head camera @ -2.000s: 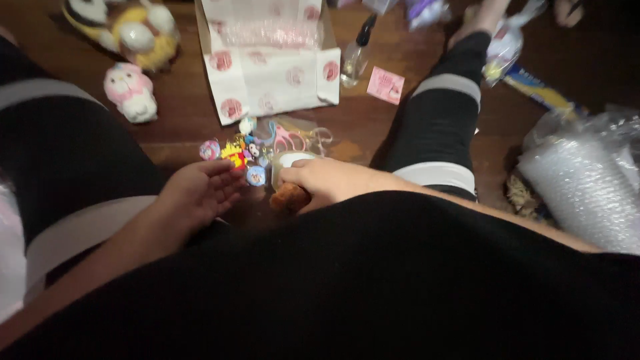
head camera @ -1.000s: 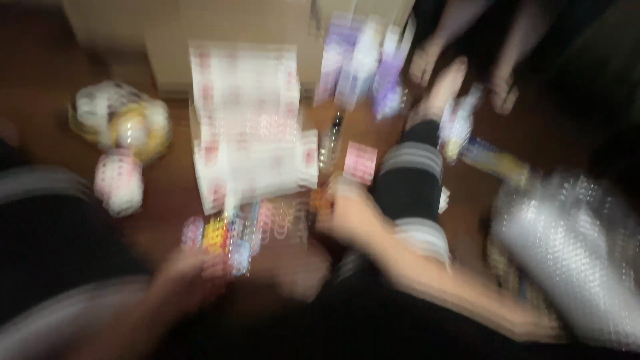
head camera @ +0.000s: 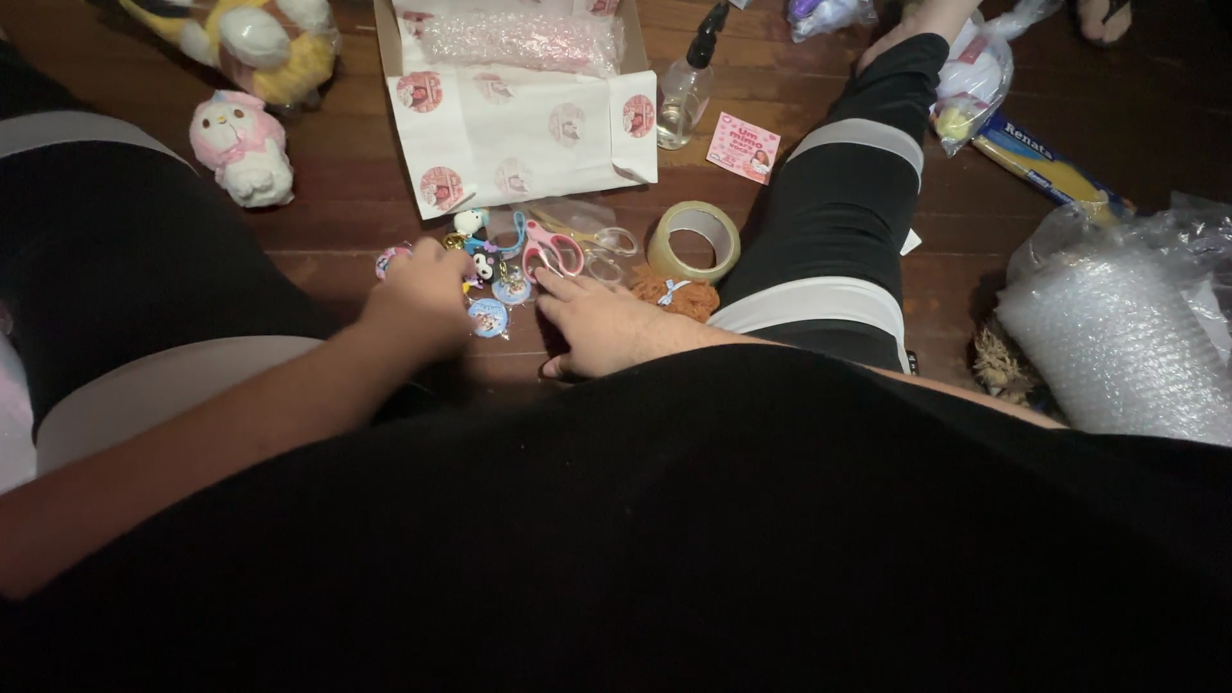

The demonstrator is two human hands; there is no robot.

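Several small charms and keychains lie in a cluster on the wooden floor, among them a black-hooded figure (head camera: 485,265) and a round blue badge (head camera: 489,318). My left hand (head camera: 421,294) is over the left side of this cluster, fingers curled down; what lies under them is hidden. To the right, my right hand (head camera: 602,322) rests palm down beside pink-handled scissors (head camera: 552,252), its fingertips near the handles. Beyond that hand are a brown fuzzy item with a small bow (head camera: 677,295) and a roll of clear tape (head camera: 694,241). A second pair of scissors (head camera: 602,239) lies behind.
A box lined with printed paper (head camera: 520,135) holds a bubble-wrapped item (head camera: 525,40). Around it are a spray bottle (head camera: 685,91), a pink card (head camera: 744,147), a white-and-pink plush (head camera: 243,149) and a bagged yellow plush (head camera: 265,43). Bubble wrap (head camera: 1121,327) lies right. Another person's foot (head camera: 1103,21) shows at top right.
My right hand has moved from the tape roll and brown item to the floor by the pink scissors. The left hand, palm up two seconds ago, is now turned down over the charms.
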